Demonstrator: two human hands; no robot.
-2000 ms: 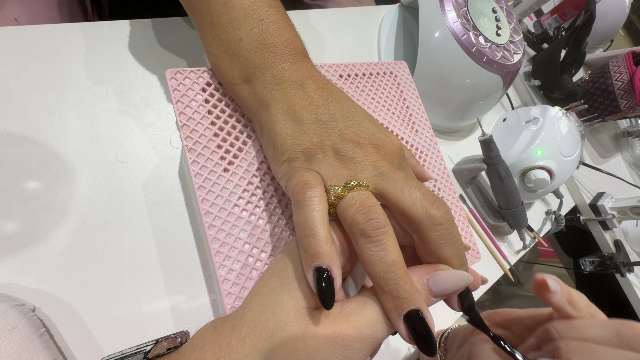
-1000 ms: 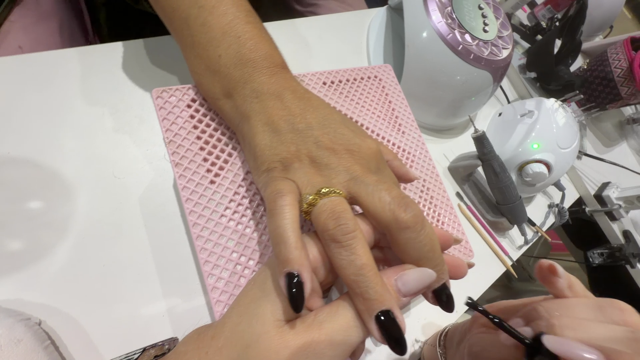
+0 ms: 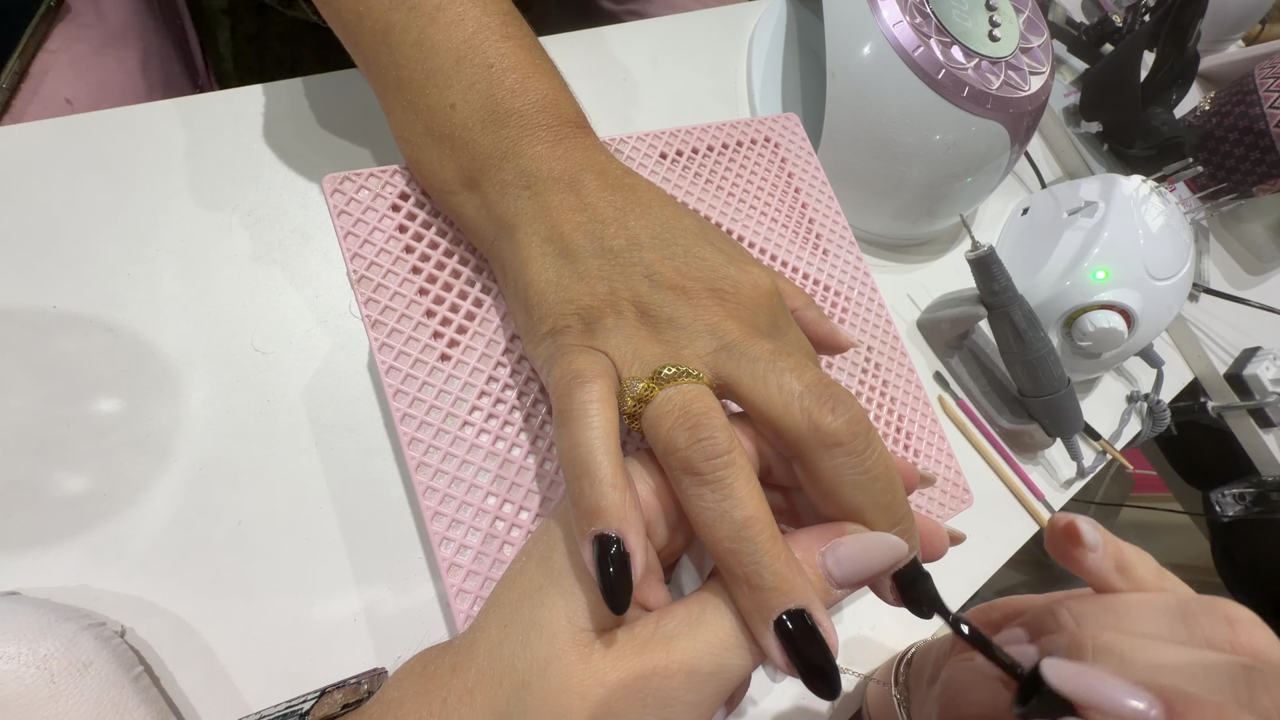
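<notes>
Another person's hand (image 3: 640, 270), wearing gold rings (image 3: 665, 390) and glossy black polish on several nails, lies palm down over a pink lattice hand rest (image 3: 440, 330). My left hand (image 3: 590, 640) is beneath it and grips its fingers, the thumb pressing beside one fingertip. Between the fingers of my right hand (image 3: 1090, 620) is a black nail polish brush (image 3: 975, 637), its bristle end against the black nail of that fingertip. Part of my right hand is cut off by the frame edge.
A white and purple nail lamp (image 3: 900, 120) stands at the upper right. Beside it are a white nail drill unit (image 3: 1095, 270), its grey handpiece (image 3: 1025, 340) on a cradle, and thin sticks (image 3: 990, 455). A rounded pale cushion (image 3: 70, 660) is at the lower left.
The brush was on the fingertip two seconds ago, stood off it one second ago, and touches the nail again now. My left hand keeps its hold.
</notes>
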